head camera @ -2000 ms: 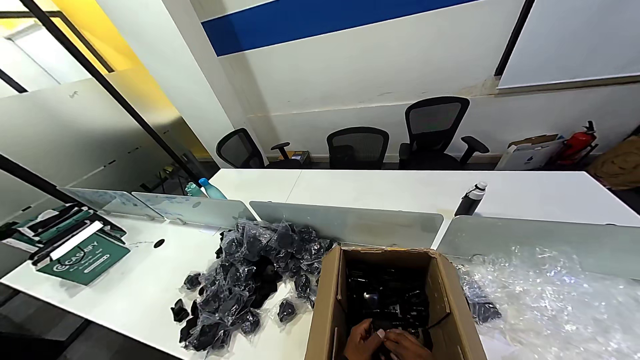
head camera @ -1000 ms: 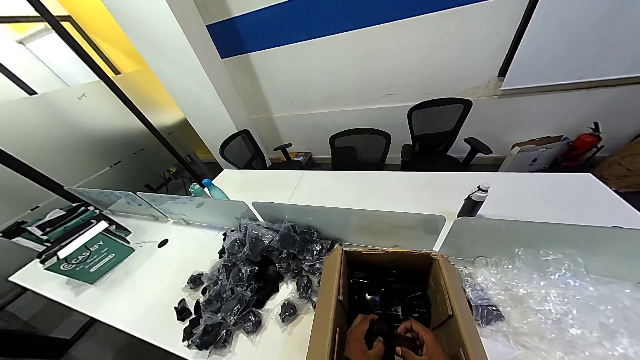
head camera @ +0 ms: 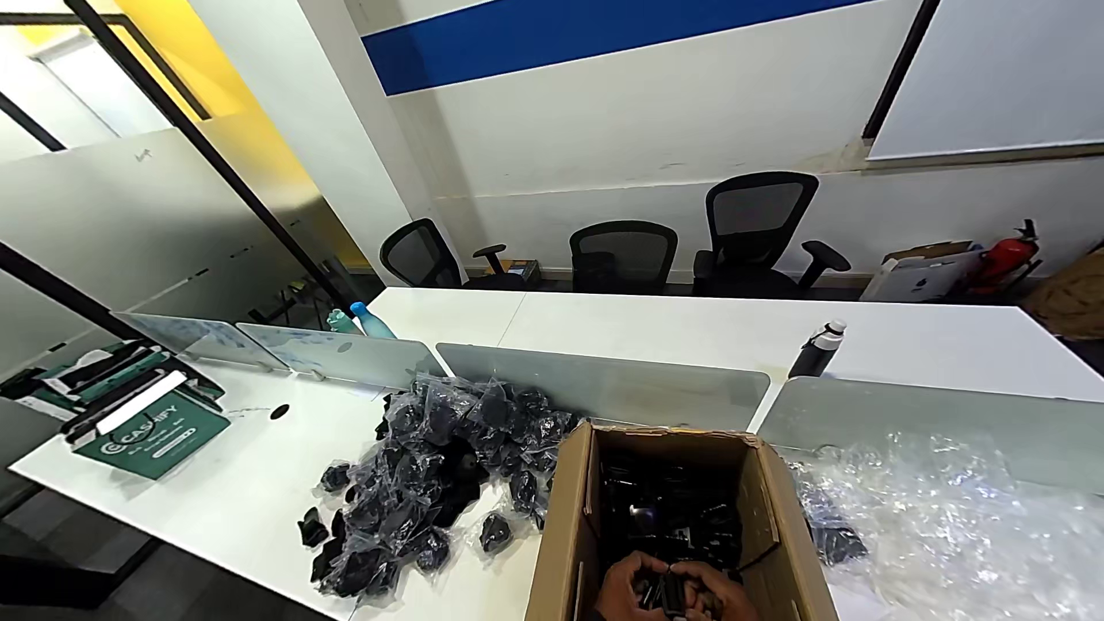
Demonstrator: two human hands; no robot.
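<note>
An open cardboard box (head camera: 561, 526) stands at the table's front edge, its inside filled with black items (head camera: 673, 509) whose kind I cannot tell. Low in the box, my left hand (head camera: 634, 586) and my right hand (head camera: 711, 591) close together around a small dark object (head camera: 671, 593). Left of the box lies a heap of black pieces in clear plastic bags (head camera: 414, 483), with a single bagged piece (head camera: 495, 533) nearer the box. Crumpled clear plastic bags (head camera: 966, 517) are piled to the right.
Frosted divider panels (head camera: 604, 384) run behind the box. Beyond them stand a black bottle with a pale cap (head camera: 818, 349) and a blue bottle (head camera: 373, 323). Green bags (head camera: 155, 431) lie at the table's left end. Black mesh chairs (head camera: 625, 254) stand by the wall.
Both hands stay low in the box; a small dark object now shows more clearly between them. The heap and the plastic bags have not plainly changed.
</note>
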